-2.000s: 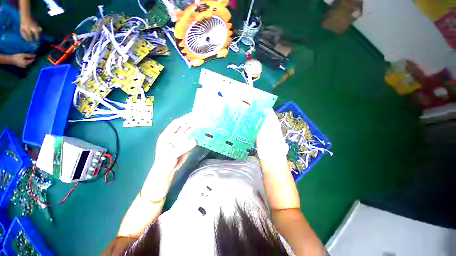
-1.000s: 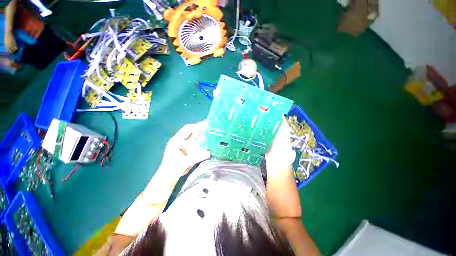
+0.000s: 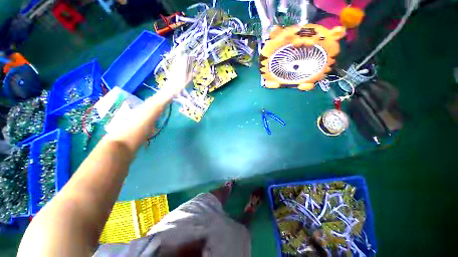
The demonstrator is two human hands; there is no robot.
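My left hand (image 3: 178,75) reaches over the near left side of the heap of wired circuit boards (image 3: 216,50). The hand is blurred, and whether its fingers grip a board or wires cannot be told. The heap shows yellow-tan boards tangled with white wires. One board (image 3: 196,105) lies at its near edge, with white wires beside it. My right hand is not in view. A blue bin (image 3: 271,211) full of yellow-tan boards and white wires stands below the bench edge at the lower right.
Blue side cutters (image 3: 268,121) lie open mid-bench. An orange fan (image 3: 269,65) and a round reel (image 3: 333,122) are farther right. My forearm partly covers a white box (image 3: 116,100). An empty blue tray (image 3: 135,60), filled parts trays (image 3: 61,175) and a yellow basket (image 3: 133,218) are left.
The green board held in both hands has left them and is no longer distinguishable. My left hand has moved to the heap; my right hand has left view. The camera view has shifted, showing more below the bench.
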